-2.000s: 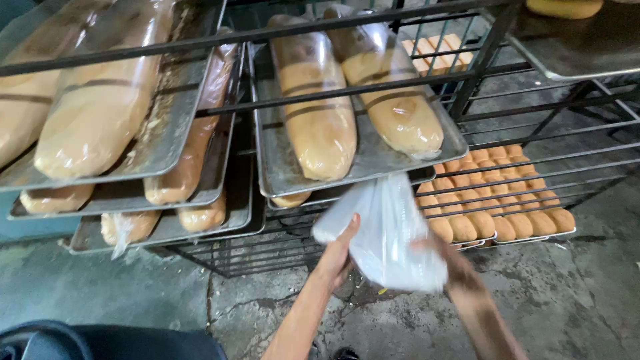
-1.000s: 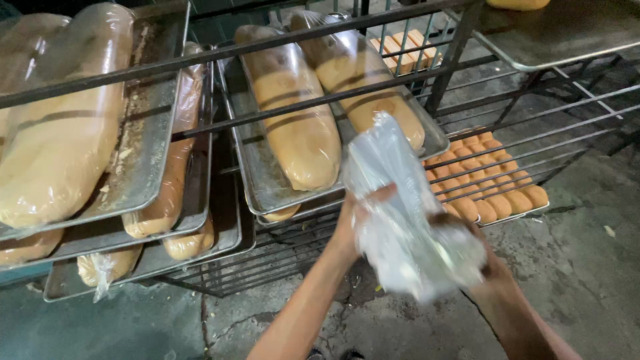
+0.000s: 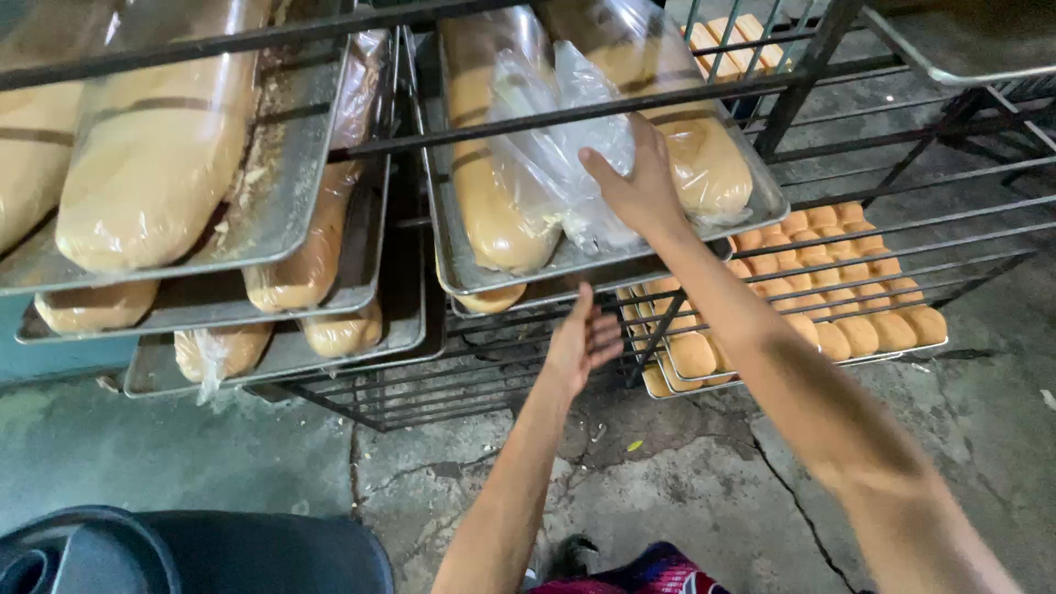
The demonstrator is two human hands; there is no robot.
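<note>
My right hand [image 3: 639, 177] reaches under a rack bar and grips clear plastic bags [image 3: 569, 148], crumpled over a metal tray [image 3: 577, 262]. On that tray lie two long loaves, a left one [image 3: 503, 223] and a right one [image 3: 709, 161], both under clear plastic. My left hand [image 3: 577, 342] is below the tray's front edge with fingers apart, holding nothing. Parts of the loaves are hidden behind the bags and the bar.
Dark metal rack bars [image 3: 528, 130] cross above the trays. More wrapped loaves [image 3: 157, 157] lie on stacked trays at left. Trays of small buns [image 3: 854, 334] sit lower right. A dark plastic barrel [image 3: 264, 549] stands bottom left on the cracked concrete floor [image 3: 676, 487].
The plastic bags, earlier held between both hands in front of the rack, are now over the tray in my right hand. My left hand has let go of them.
</note>
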